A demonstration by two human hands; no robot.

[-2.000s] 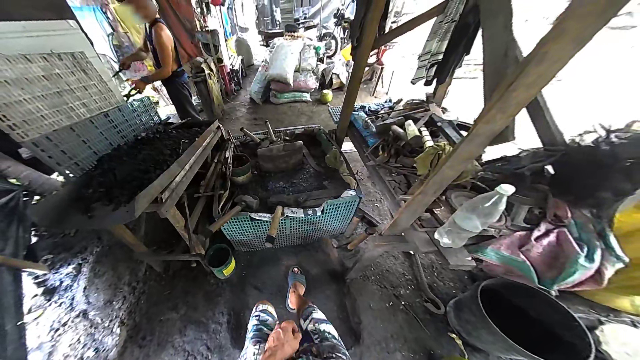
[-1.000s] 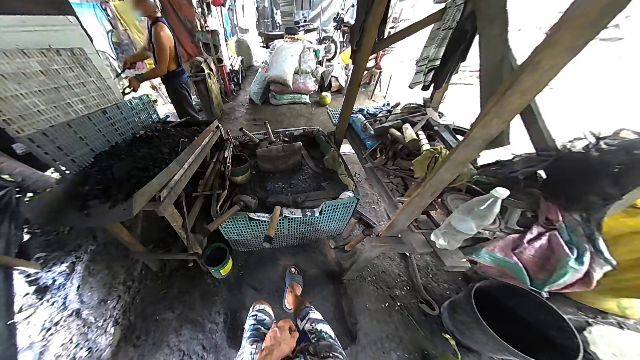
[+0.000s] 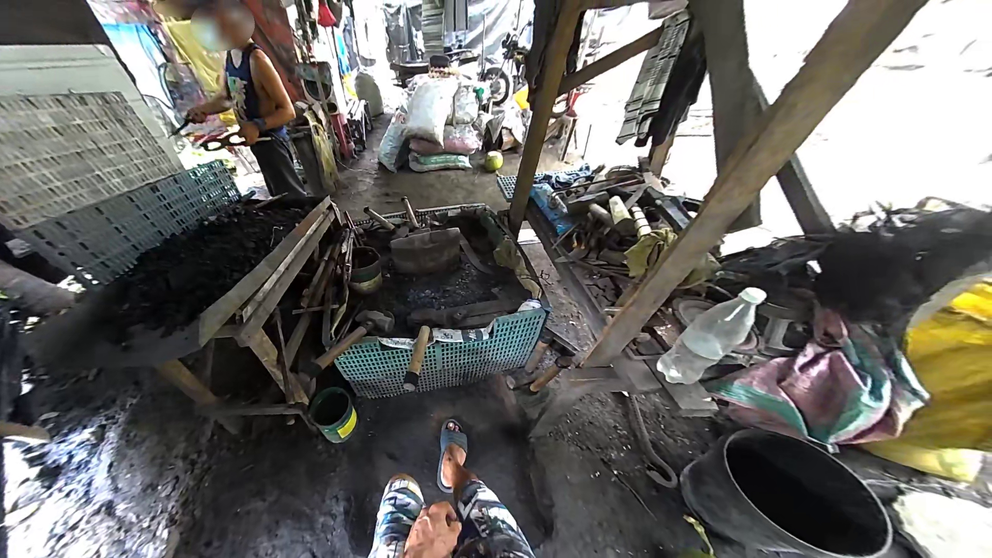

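Observation:
At the bottom of the head view, my hands (image 3: pixel 432 531) appear to rest together between my knees, over patterned shorts. They overlap, so left and right are hard to tell apart, and no tool shows in them. Beyond my sandaled foot is a green plastic crate panel (image 3: pixel 465 353) along the front of a forge-like bed of dark ash. A hammer (image 3: pixel 375 321) lies at its front left corner, its wooden handle pointing toward me. Another wooden handle (image 3: pixel 417 358) hangs over the middle of the panel. A curved metal piece (image 3: pixel 425 250) stands in the ash.
A wooden-framed bin of charcoal (image 3: pixel 194 248) stands left, a green bucket (image 3: pixel 333 415) by its leg. A slanting wooden beam (image 3: pixel 744 182), a plastic bottle (image 3: pixel 711 335) and a large black tub (image 3: pixel 790 492) are right. A co-worker (image 3: pixel 260 101) stands at the back left, holding something.
The co-worker's arms have shifted a little at the back left. My hands remain between my knees, and the tools around the ash bed lie where they were.

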